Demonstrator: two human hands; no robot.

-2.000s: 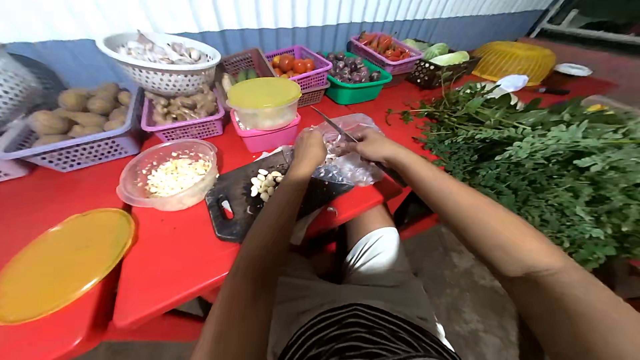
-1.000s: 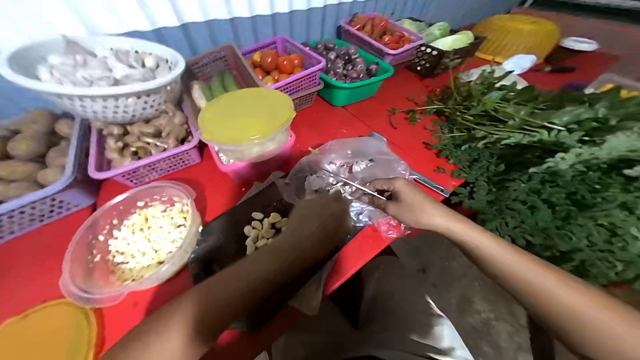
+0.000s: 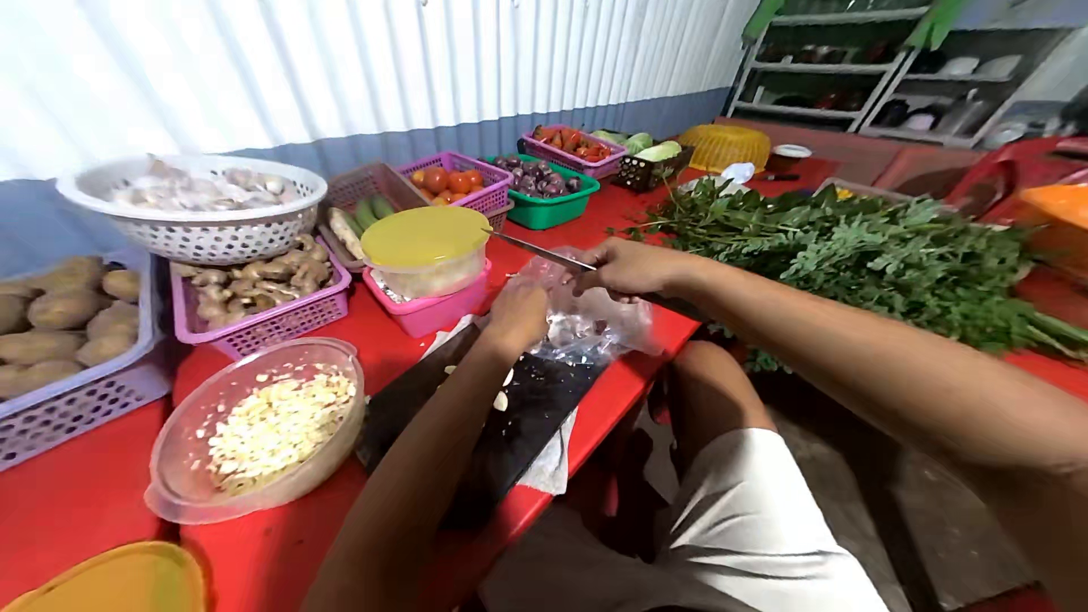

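Observation:
My right hand (image 3: 625, 270) grips a knife (image 3: 540, 252), its blade pointing up and left toward the yellow-lidded tub. Close to its left, my left hand (image 3: 517, 316) is over the far end of the black cutting board (image 3: 544, 398), at the edge of a clear plastic bag (image 3: 586, 327); what its fingers hold is hidden. Some whitish peeled cloves (image 3: 501, 400) lie on the board, partly behind my left forearm. Left of the board stands a clear plastic bowl (image 3: 340, 425) with chopped pale pieces, probably garlic.
Baskets of potatoes (image 3: 64, 306), ginger (image 3: 255, 289), tomatoes (image 3: 436, 179), small purple onions (image 3: 535, 180) and red peppers (image 3: 574, 143) line the back. A white colander (image 3: 208, 225) holds garlic. A yellow-lidded tub (image 3: 425, 236) stands behind the board. Leafy green stems (image 3: 850, 263) lie at right.
The knife blade now points up and left, raised from the bag where it was one second ago. Fewer cloves show beside my left forearm. The view has shifted, showing shelves at the back.

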